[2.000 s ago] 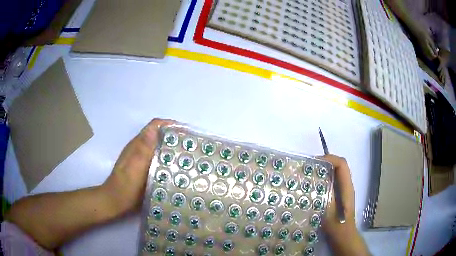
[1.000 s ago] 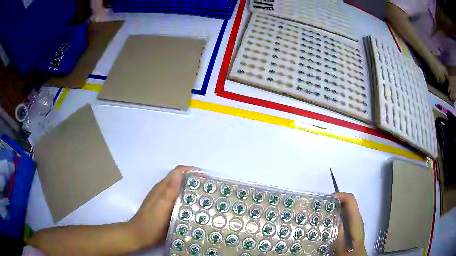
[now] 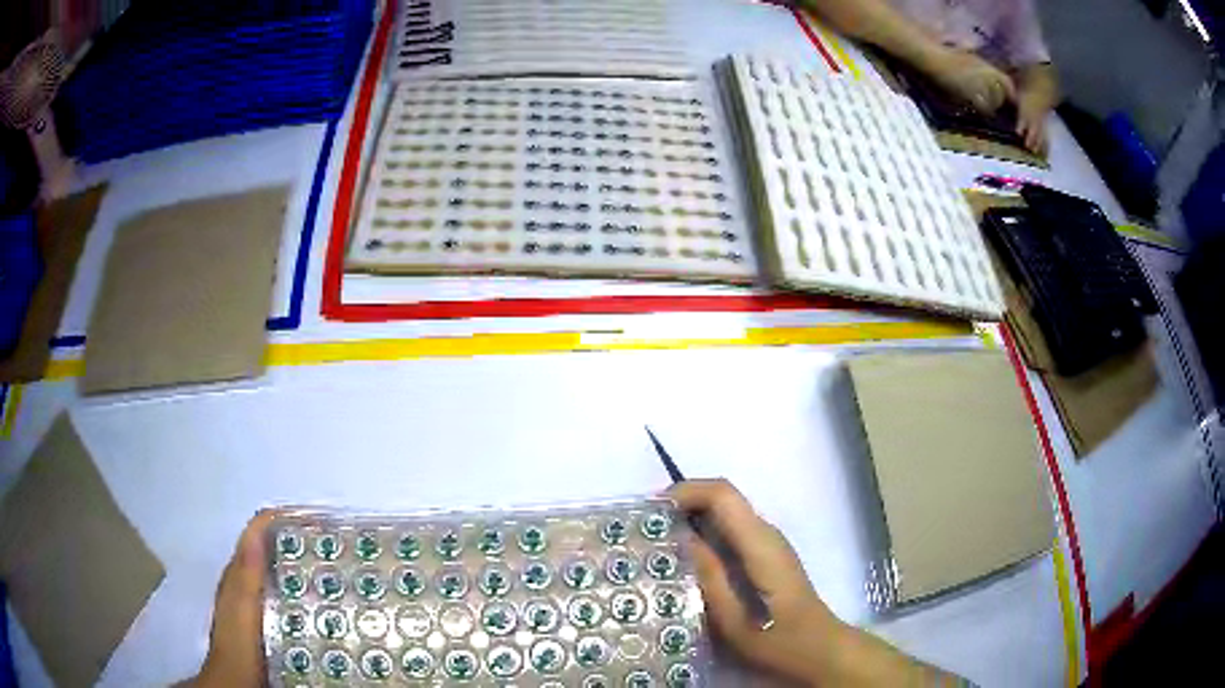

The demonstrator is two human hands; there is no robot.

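Note:
The clear blister tray [image 3: 477,585] is at the bottom centre, its lower part cut off by the frame edge. It holds rows of small round parts with green centres and silvery rings; a few pockets look empty. My left hand [image 3: 242,612] grips its left edge. My right hand [image 3: 752,578] grips its right edge and also holds dark tweezers [image 3: 709,522], whose thin tip points up and left over the white tabletop. The fingers under the tray are hidden.
Cream foam trays [image 3: 564,175] lie inside red tape ahead. A cardboard-topped tray stack [image 3: 954,470] is at right. Cardboard sheets [image 3: 188,289] lie at left. Black trays [image 3: 1075,282] are far right, a person's hands [image 3: 987,88] behind them. A blue-edged stack [image 3: 215,74] stands back left.
The view has turned to the right, so the table items sit further left. My hands and the tray are lower in the frame than two seconds ago, with the same grip.

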